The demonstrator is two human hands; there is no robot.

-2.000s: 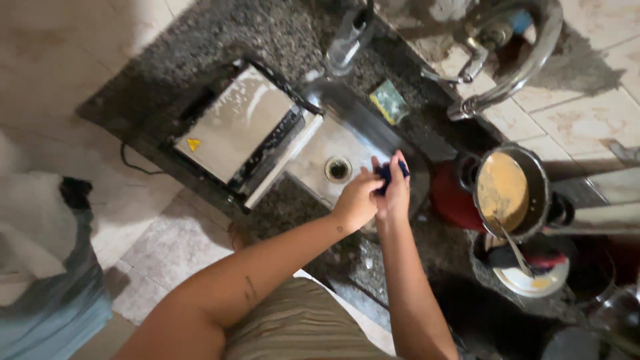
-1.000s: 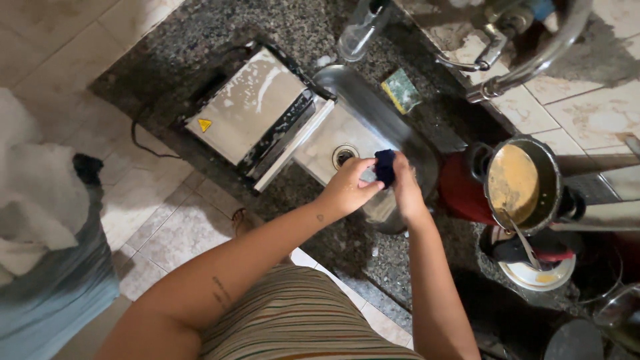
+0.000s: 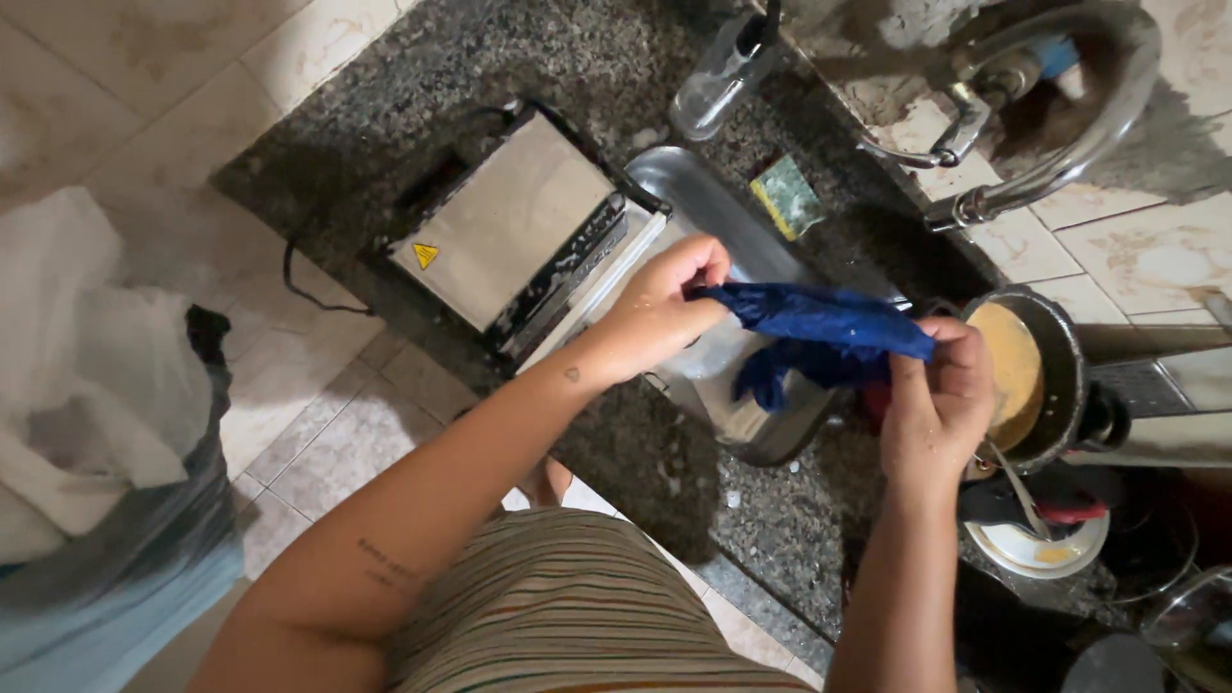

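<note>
A wet-looking blue cloth (image 3: 828,322) is stretched over the steel sink (image 3: 693,173), one end hanging lower. My left hand (image 3: 664,308) pinches one end of it, and my right hand (image 3: 938,395) grips the other. Left of the sink sits an electric grill with a steel lid (image 3: 510,221), its surface smeared, with white suds along its dark front edge. The cloth and my left hand hide part of the basin, including the drain.
Behind the sink lie a green and yellow sponge (image 3: 787,197) and a clear dispenser bottle (image 3: 712,91). A chrome faucet (image 3: 1068,164) arches at upper right. On the right stand a pot of tan liquid (image 3: 1059,385) and a white plate (image 3: 1044,558); a power cord (image 3: 303,284) hangs at left.
The blue cloth was bunched between my hands; now it is spread out between them. My hands have moved apart, and suds seen on the grill lid earlier are largely gone.
</note>
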